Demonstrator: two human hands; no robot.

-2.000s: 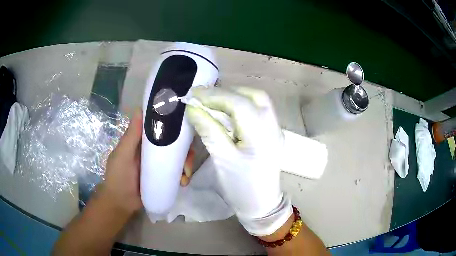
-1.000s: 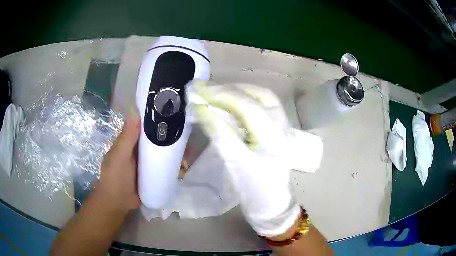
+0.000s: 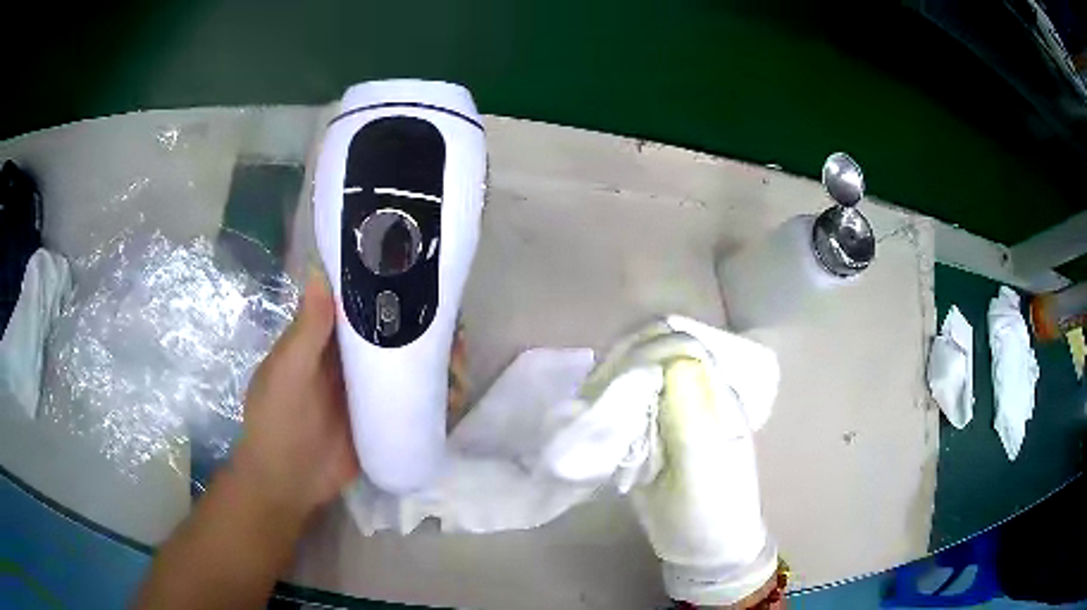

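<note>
My bare left hand (image 3: 292,399) holds the white IPL device (image 3: 399,411) upright in view, its wide end away from me and its glossy black panel with round silver button facing up. My gloved right hand (image 3: 691,441) is to the right of the device, apart from it, with bunched white cloth at its fingers; the fingertips are partly hidden, so I cannot tell which cloth they grip. A thin white cleaning cloth (image 3: 501,495) lies crumpled on the table under and beside the device.
Clear crinkled film (image 3: 167,346) lies at left. A whitish dispenser bottle (image 3: 775,280) with its metal lid flipped up stands at right. White cloths (image 3: 1012,369) lie on the green surface at far right, near an orange bottle (image 3: 1051,316). The green conveyor (image 3: 668,72) runs beyond the table.
My right hand has moved away from the device's panel, down and to the right, onto the white cloth. The device is turned slightly more upright in my left hand.
</note>
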